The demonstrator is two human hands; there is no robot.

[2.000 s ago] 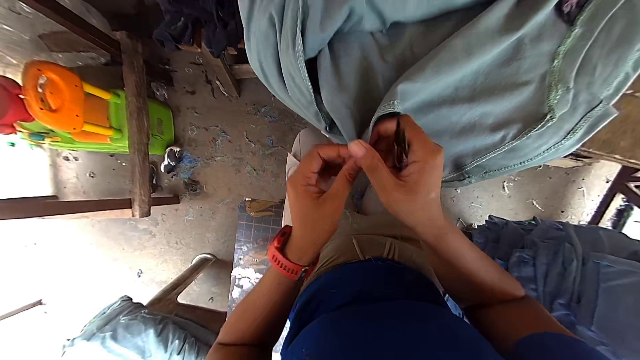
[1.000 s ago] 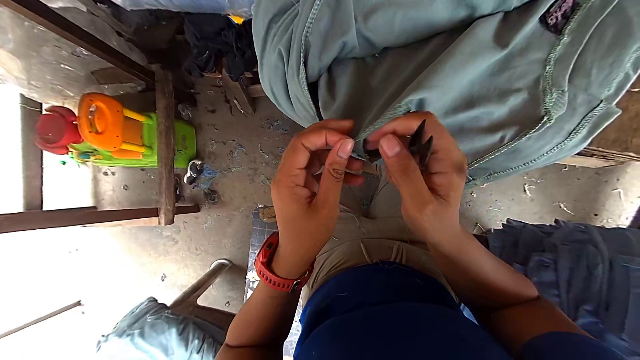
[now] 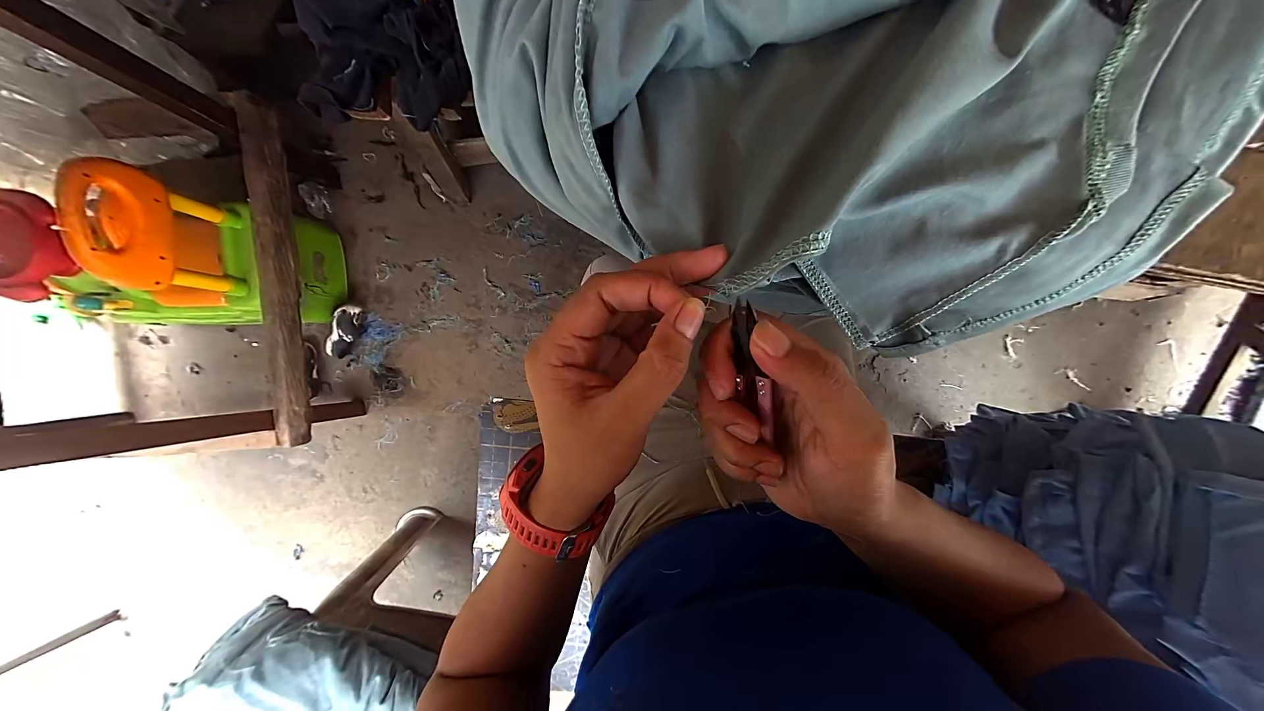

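Observation:
A grey-green fabric garment (image 3: 770, 148) with overlocked seams spreads across the upper right, its near edge reaching my hands. My left hand (image 3: 622, 365), with a red watch strap (image 3: 558, 513) on the wrist, pinches at the edge of the seam, where fine loose threads show. In my right hand (image 3: 800, 415) are small thread snips (image 3: 752, 370), their dark blades pointing away from me beside the left fingertips. Whether the blades touch a thread is too small to tell.
Folded blue-grey garments (image 3: 1116, 523) lie at right. A light cloth (image 3: 306, 657) rests over a chair (image 3: 380, 568) at lower left. Beyond a wooden frame (image 3: 276, 267) stands a green and orange plastic toy (image 3: 232, 267). Thread scraps litter the floor (image 3: 434, 346).
The snips, tucked back in my right hand before, now point forward with the blades beside the seam. My hands, close together earlier, are slightly apart.

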